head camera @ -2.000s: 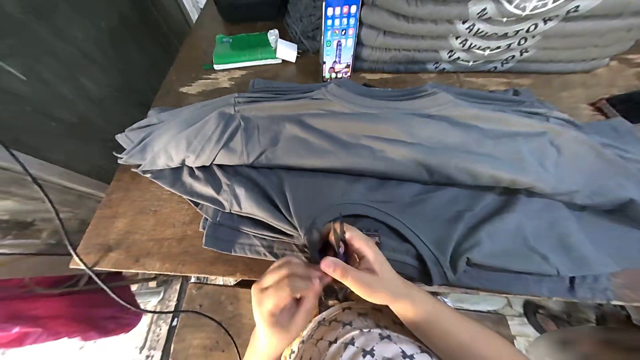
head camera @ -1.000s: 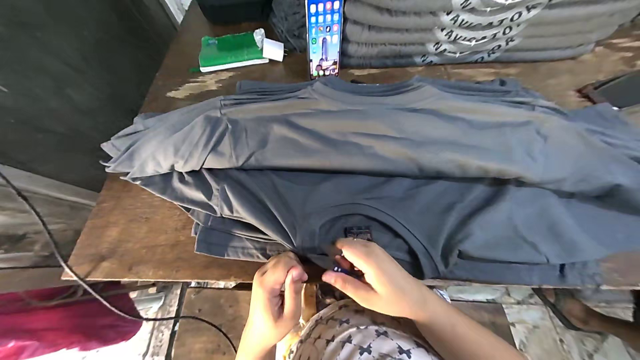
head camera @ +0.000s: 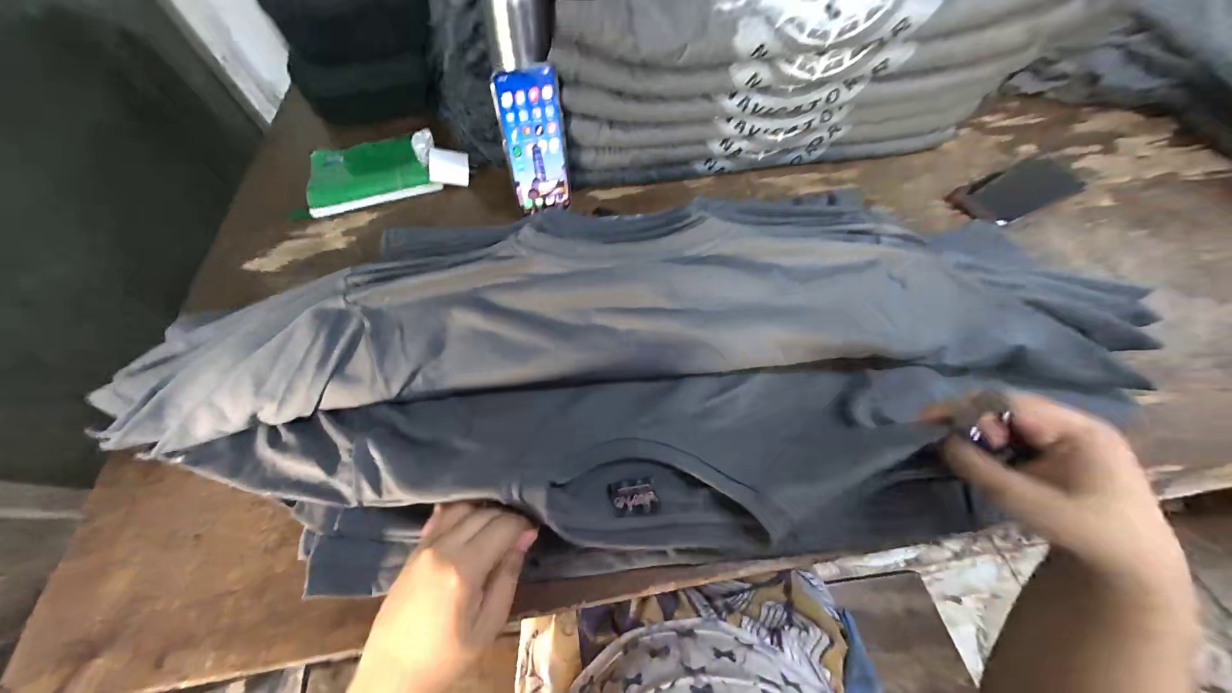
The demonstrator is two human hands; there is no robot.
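Observation:
A dark gray T-shirt (head camera: 616, 414) lies across a pile of gray T-shirts (head camera: 616, 298), its round collar toward me and a neck label (head camera: 633, 496) showing inside. My left hand (head camera: 467, 568) is at the near edge of this shirt, left of the collar, its fingertips partly under the cloth. To the right of the collar, my right hand (head camera: 1039, 462) pinches the shirt's edge between thumb and fingers and lifts it a little. A small metallic thing, perhaps scissors, shows in the right hand, blurred.
Folded gray shirts with white print (head camera: 654, 125) are stacked at the back. A lit phone (head camera: 534, 140) leans against a metal cylinder (head camera: 518, 34). A green packet (head camera: 371, 175) lies at the left, a dark flat object (head camera: 1025, 190) at the right. The wooden table's near edge (head camera: 144, 616) runs below.
My hands, close together at the collar before, are now apart. The right hand has moved far right along the shirt; the left has moved to the left of the collar.

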